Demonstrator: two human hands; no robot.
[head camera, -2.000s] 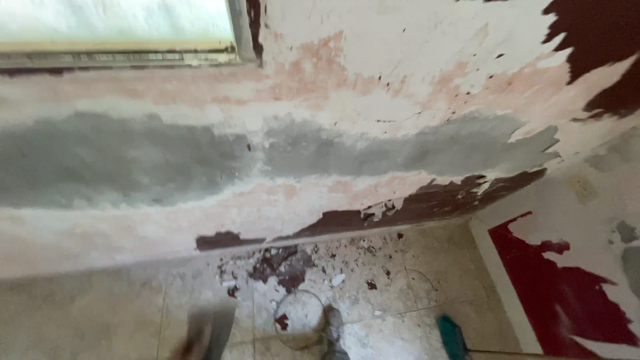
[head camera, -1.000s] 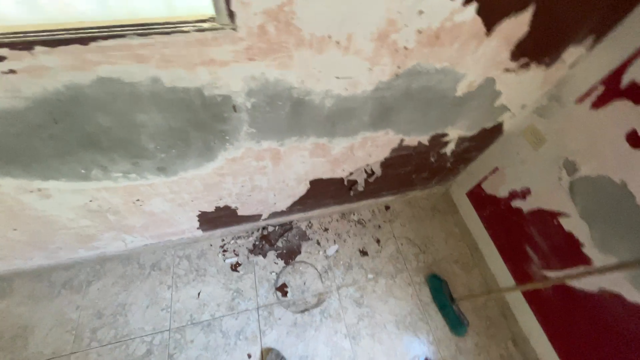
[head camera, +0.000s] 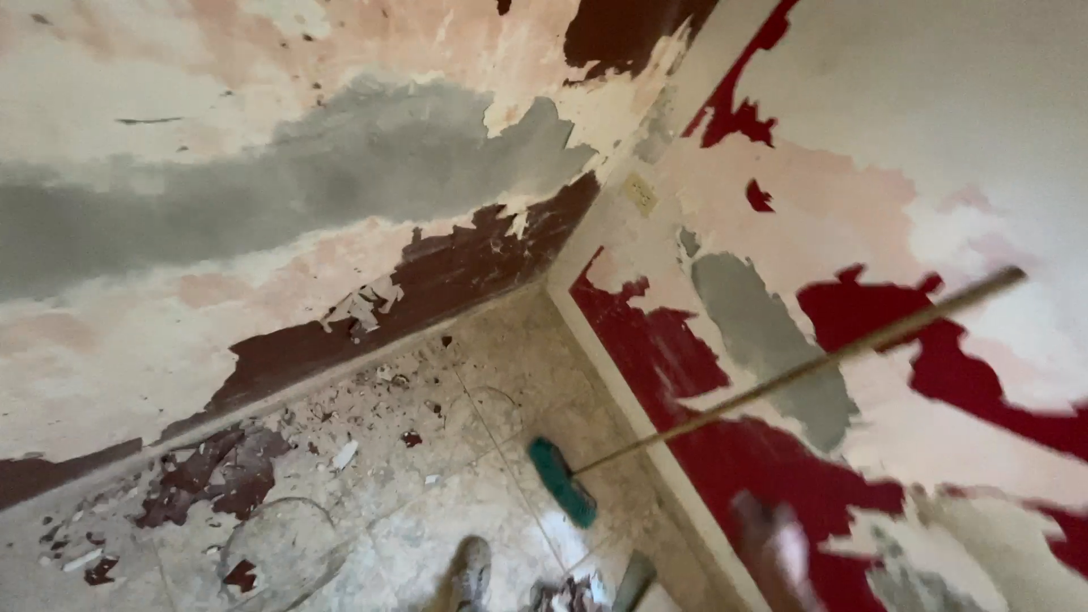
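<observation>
A blurred hand, which appears to be my right hand (head camera: 775, 544), is at the lower right in front of the red-painted wall. It is below the broom's wooden handle (head camera: 799, 365) and apart from it; its fingers are too blurred to read. The broom leans on the right wall, its green bristle head (head camera: 563, 482) on the tiled floor near the corner. My left hand is out of view. Dark paint flakes (head camera: 217, 472) and pale chips (head camera: 346, 455) lie along the left wall's foot. More debris (head camera: 571, 592) lies at the bottom edge.
A shoe (head camera: 473, 565) shows at the bottom, with a dark object (head camera: 634, 580), perhaps another shoe, right of it. Both walls bear peeling paint and grey patches (head camera: 408, 153). An outlet plate (head camera: 639, 194) is near the corner. Light-coloured baseboard (head camera: 646, 425) edges the right wall.
The view has swung right toward the corner, and the window has left it. A blurred hand has come into view at the lower right. The broom leans on the wall as before.
</observation>
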